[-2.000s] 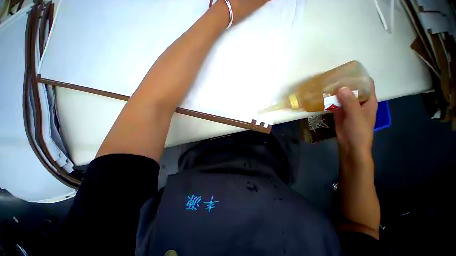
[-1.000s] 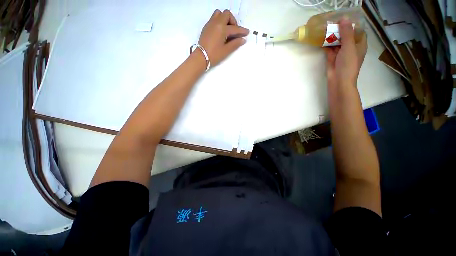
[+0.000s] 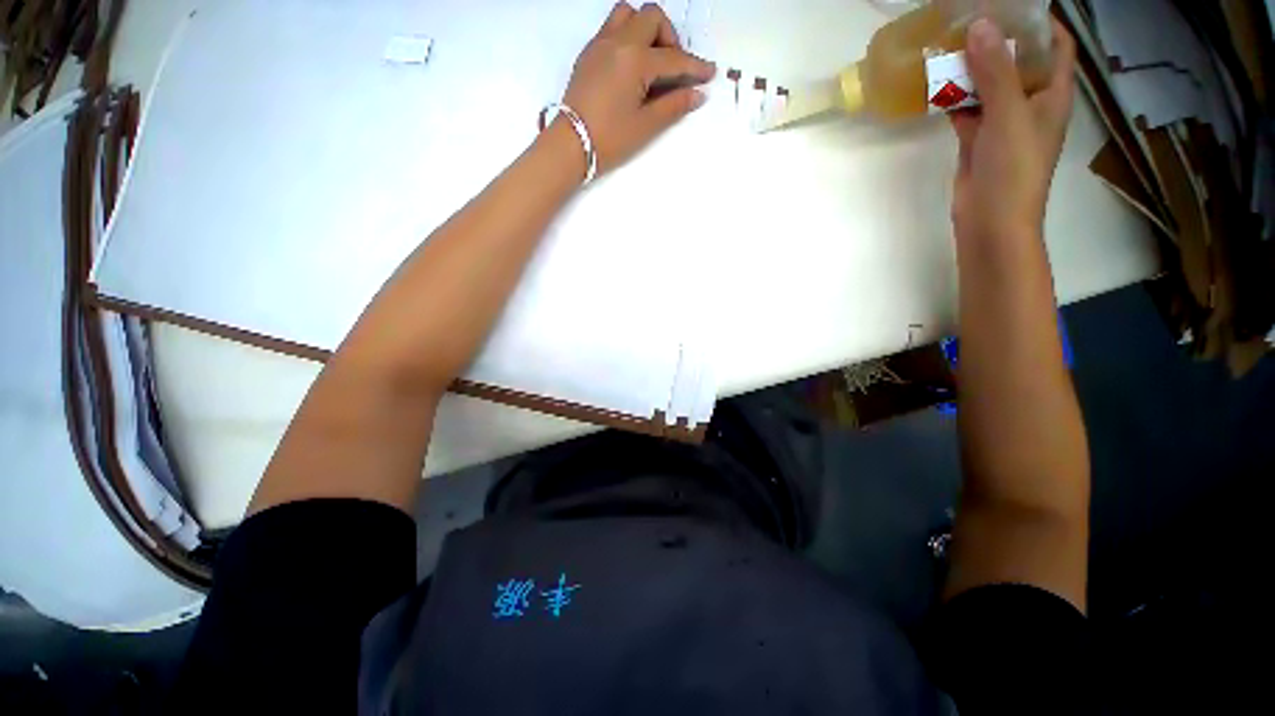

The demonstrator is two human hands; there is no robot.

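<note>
A large white-backed panel (image 3: 280, 182) lies flat on the table, with a brown strip (image 3: 210, 325) along its near edge. My right hand (image 3: 1010, 119) holds the glue bottle (image 3: 909, 63) tilted, with amber liquid inside. Its pale nozzle points left at the small brown notched tabs (image 3: 759, 84) near the panel's far right part. My left hand (image 3: 636, 84) rests on the panel just left of those tabs, thumb and forefinger close together. Whether it pinches anything is hard to tell. More brown notches (image 3: 678, 423) show at the near right corner.
Stacked curved panels with brown strips (image 3: 105, 420) stand at the left. Brown and white cut pieces (image 3: 1175, 182) are heaped at the right. A small white piece (image 3: 407, 51) lies on the panel. A box of pale scraps (image 3: 888, 389) and a blue bin (image 3: 1067, 340) sit below the table edge.
My left hand has come back from the far edge to the panel's upper right part. The bottle has moved from the near corner to the far tabs, and the panel's near edge sits closer to me.
</note>
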